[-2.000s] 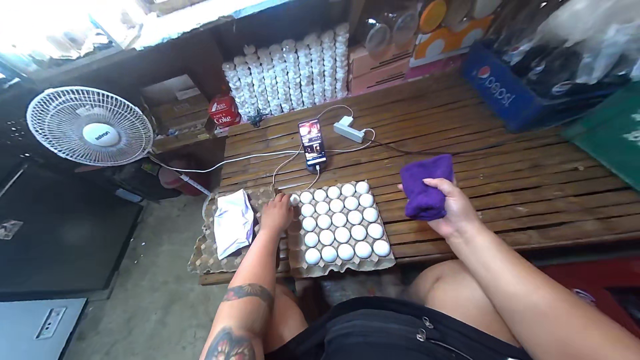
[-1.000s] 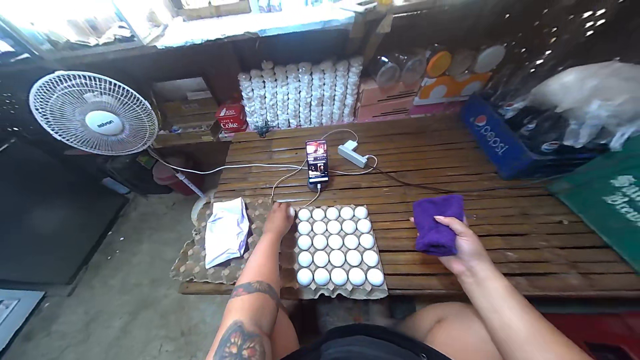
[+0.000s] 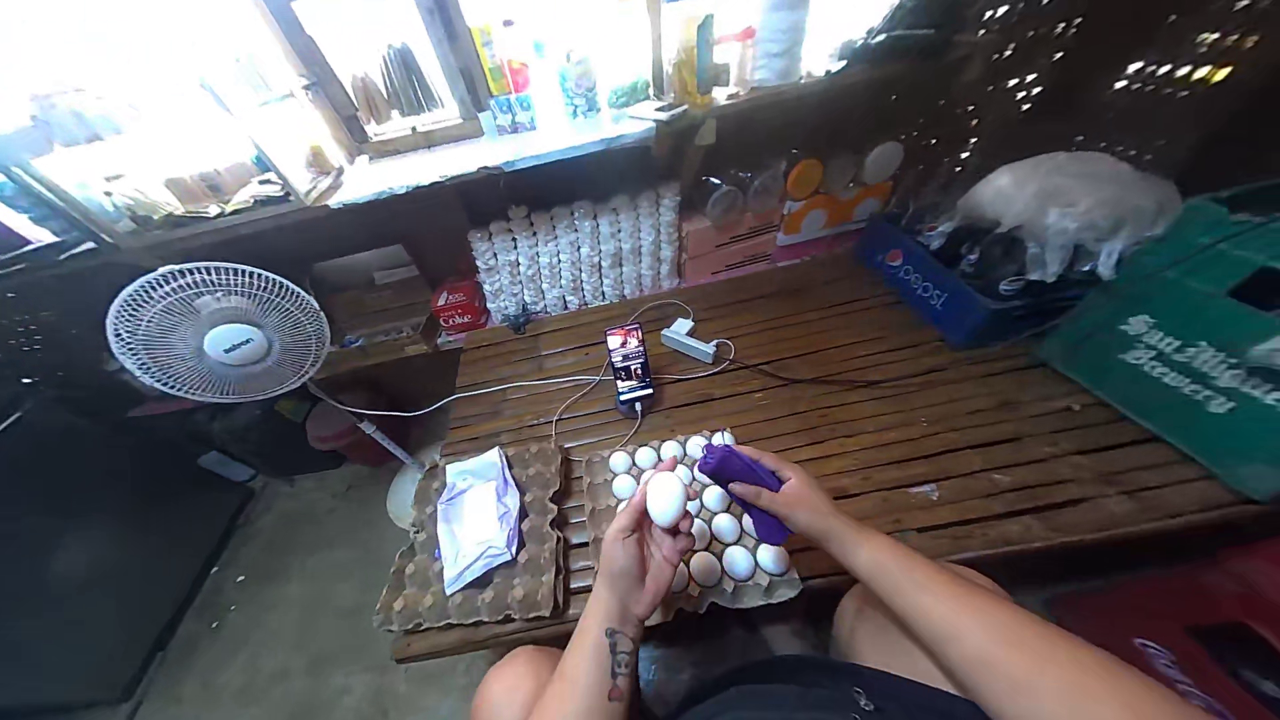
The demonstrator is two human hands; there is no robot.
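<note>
A white egg (image 3: 666,499) is held up in the fingers of my left hand (image 3: 645,550), palm turned up, over the carton tray. My right hand (image 3: 795,497) grips a folded purple cloth (image 3: 745,490) just right of that egg, above the same tray. Rows of white eggs (image 3: 739,562) fill much of the pulp tray (image 3: 755,592) underneath; my hands hide part of them. Left of it lies another pulp egg tray (image 3: 540,560) with a crumpled white and purple packet (image 3: 478,520) on top.
Behind the trays, a lit phone (image 3: 628,365) with a cable stands near a white power strip (image 3: 688,344) on the slatted wooden table (image 3: 850,400). A blue crate (image 3: 925,290) and a green crate (image 3: 1170,350) are at right, a white fan (image 3: 218,332) at left.
My left hand has come from the top left of the egg tray to above its middle, now with an egg. My right hand has brought the purple cloth left, over the tray.
</note>
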